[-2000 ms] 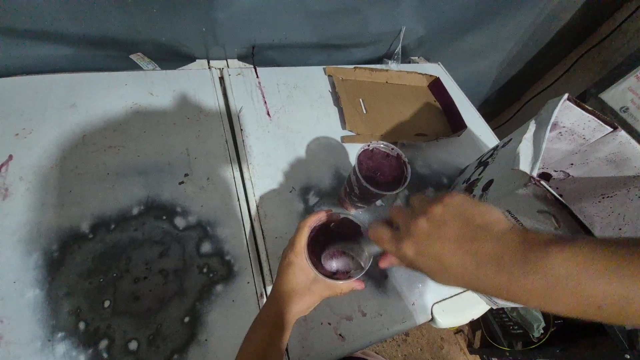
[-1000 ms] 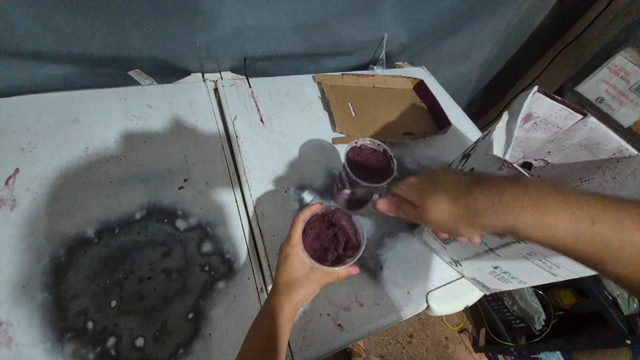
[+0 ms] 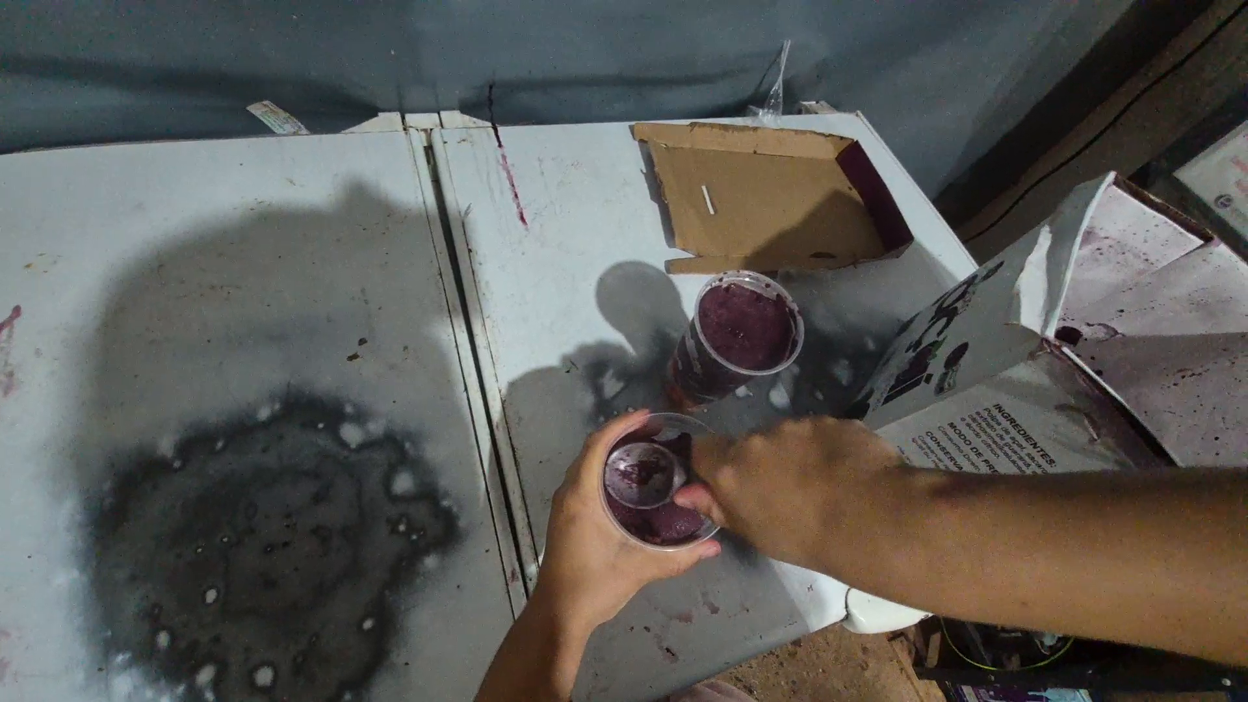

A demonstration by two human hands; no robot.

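My left hand is wrapped around a clear plastic cup holding dark purple pulp. Inside that cup's mouth is a small clear round scoop or little cup with purple smears, and my right hand grips it with the fingers at the rim. Just behind stands a second clear plastic cup, filled with purple pulp near its top and touched by neither hand.
A shallow cardboard tray with a small white stick lies at the back of the white freezer lid. An open printed carton, stained purple inside, stands at the right. A seam divides the white surface; a dark patch marks its left part.
My right hand has come from beside the rear cup to the mouth of the held cup, where the small scoop now shows. My left hand still holds its cup.
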